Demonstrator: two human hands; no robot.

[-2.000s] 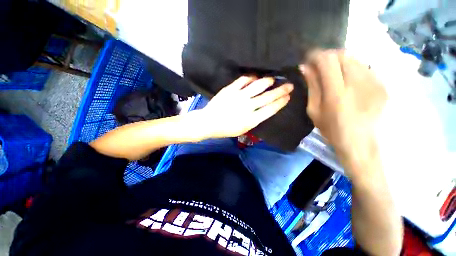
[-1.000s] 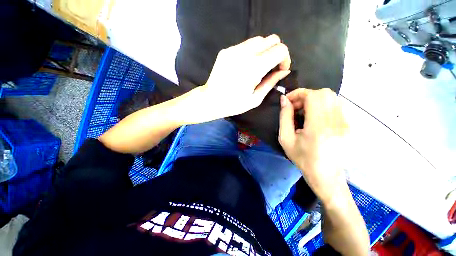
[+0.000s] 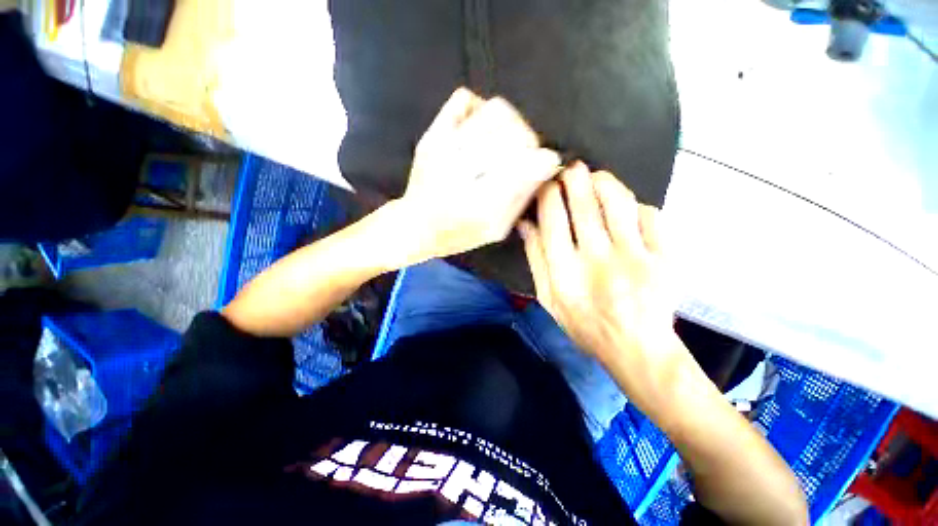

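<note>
A dark garment panel [image 3: 602,77] lies on the white table and hangs over its front edge toward my lap. A seam line runs down its upper middle. My left hand [image 3: 475,175] is on the panel with fingers curled, pinching at its lower middle. My right hand [image 3: 597,252] is beside it, its fingertips meeting the left fingertips on the cloth. The spot between the fingertips is mostly hidden, so I cannot tell if a small piece is held there.
The white table [image 3: 792,247] has a dark thread lying across its right side. A tan board [image 3: 175,77] is at the left. A machine part [image 3: 850,31] shows at the top right. Blue baskets [image 3: 771,442] are below the table edge, and a red stool [image 3: 905,467] is lower right.
Two seconds ago the hands were apart over folded cloth. The panel now lies flatter. A small white item seen between the fingers one second ago no longer shows. The fingertips have come together.
</note>
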